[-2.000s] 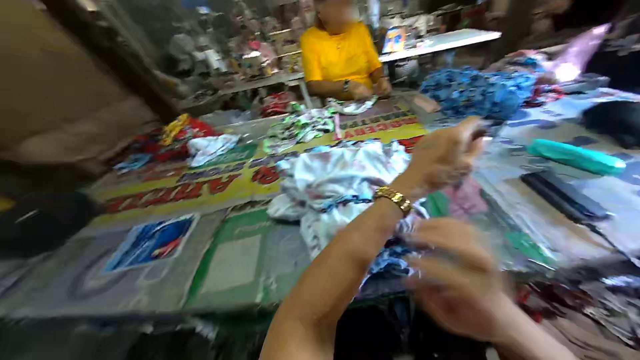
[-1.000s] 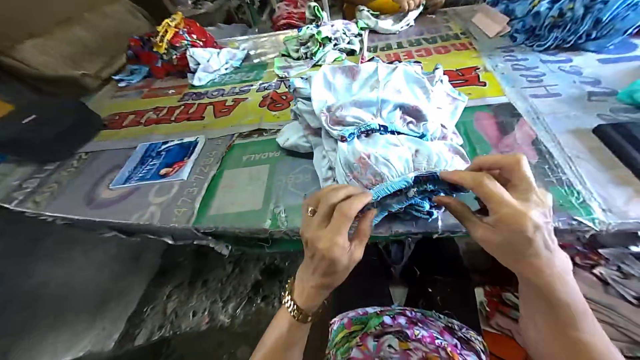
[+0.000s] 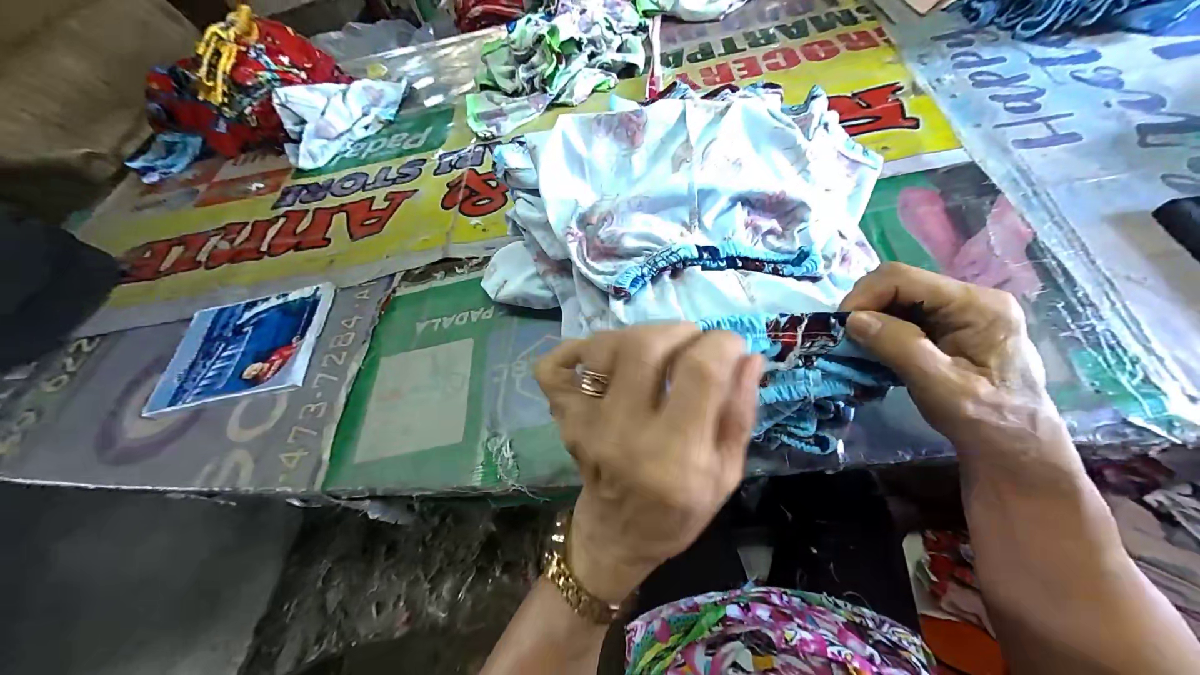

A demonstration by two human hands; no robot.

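A stack of white printed garments [image 3: 712, 178] with gathered blue elastic edges lies near the front edge of the table. My right hand [image 3: 919, 337] pinches the dark and blue elastic edge [image 3: 802, 328] of the top garment between thumb and fingers. Over the left part of that edge is my left hand [image 3: 656, 412], blurred, with its fingers curled; whether it grips the cloth cannot be made out. More gathered blue edges [image 3: 806, 412] hang below, at the table's front. A gold bracelet [image 3: 572, 572] is on my left wrist.
Printed tarpaulin covers the table [image 3: 412, 403]. A blue picture card [image 3: 244, 347] lies at the left. Behind are a red cloth bundle [image 3: 244, 75], green and white cloth pieces [image 3: 553, 56] and blue cloth [image 3: 1041, 14]. A multicoloured fabric bundle [image 3: 778, 633] is below the table edge.
Two seconds ago my hands were blurred over the stack's right side; one second ago both held the blue elastic edge. Since then my left hand's fingers have curled over. The view has moved closer to the table.
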